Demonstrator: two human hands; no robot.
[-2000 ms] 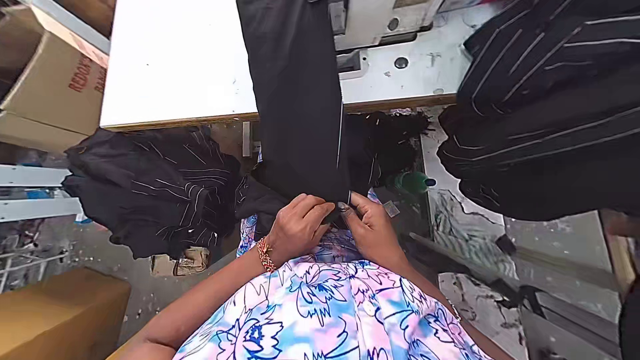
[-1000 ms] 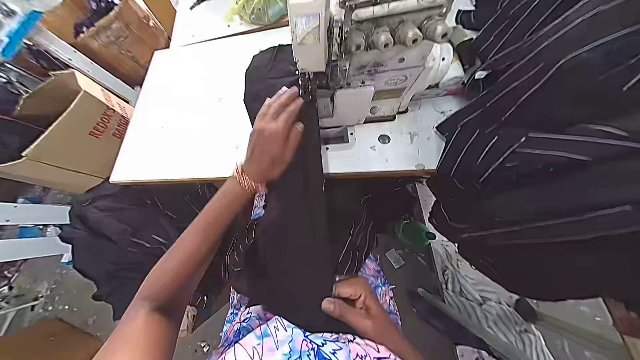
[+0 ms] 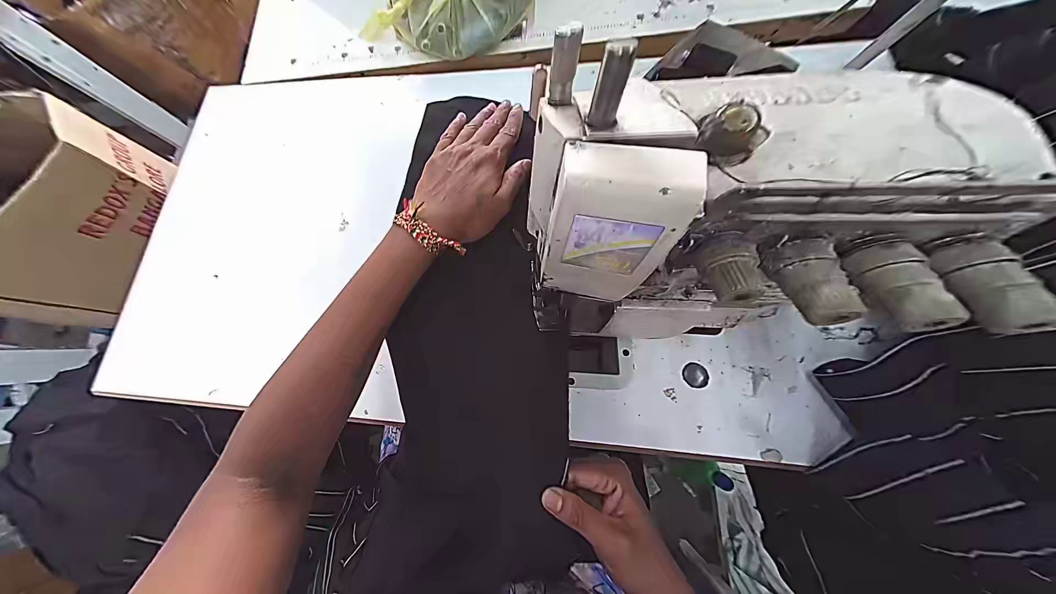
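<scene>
A long strip of black cloth (image 3: 487,396) runs over the white table toward me, its right edge under the needle area of an overlock sewing machine (image 3: 623,219). My left hand (image 3: 474,173) lies flat on the cloth's far part, left of the machine head, fingers a little apart and pointing away. My right hand (image 3: 606,511) pinches the cloth's right edge between thumb and fingers, just below the table's front edge. The lower end of the cloth hangs over that edge toward my lap.
Striped dark fabric (image 3: 932,462) is heaped at the right, and more dark cloth (image 3: 107,478) hangs at the lower left. A cardboard box (image 3: 74,206) stands left of the white tabletop (image 3: 272,231). Behind is a plastic bag (image 3: 462,25).
Two seconds ago both hands were together at the cloth near my lap. My left hand has since moved forward onto the cloth beside the machine. The view has shifted closer to the machine.
</scene>
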